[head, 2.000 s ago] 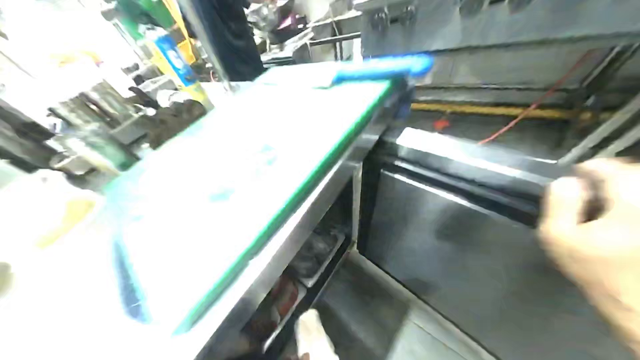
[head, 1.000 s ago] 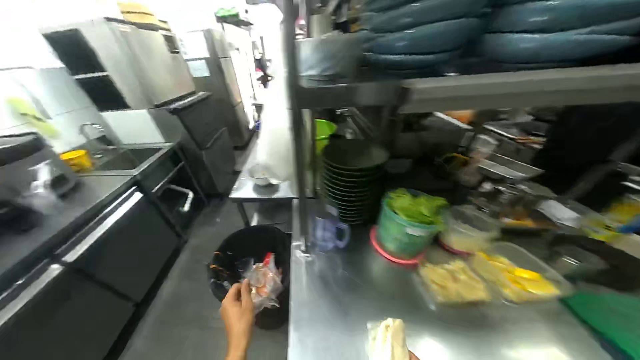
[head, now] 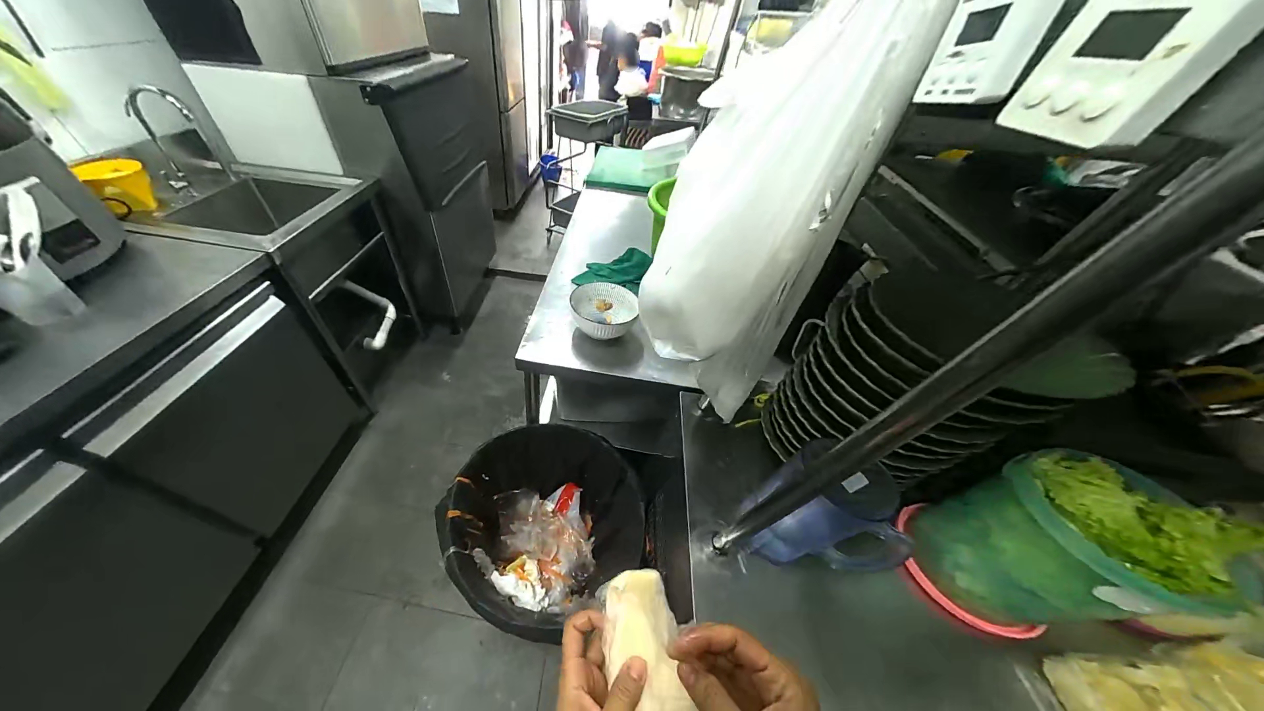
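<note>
A pale, whitish block of food (head: 637, 632), apparently in clear plastic film, is held upright at the bottom centre of the head view. My left hand (head: 592, 664) grips it, thumb across its front. On its right side, the fingertips of my right hand (head: 736, 664) touch or pinch the film at its edge. Just beyond both hands stands a round bin with a black liner (head: 464, 568), holding crumpled clear plastic (head: 543, 533) and food scraps. What exactly the block is, I cannot tell.
Right: steel counter (head: 790, 632), blue plastic jug (head: 829, 523), stacked dark plates (head: 839, 385), green tub of lettuce (head: 1066, 553). Ahead: steel table (head: 563, 336) with a bowl (head: 604, 310) and hanging white plastic bags (head: 760, 207). Left: sink (head: 257, 202) and cabinets (head: 188, 434). People stand far off beyond the doorway.
A second ago my left hand held a crumpled plastic wrapper over the bin; now it is on the pale block, and crumpled plastic lies in the bin. The view has swung left and down.
</note>
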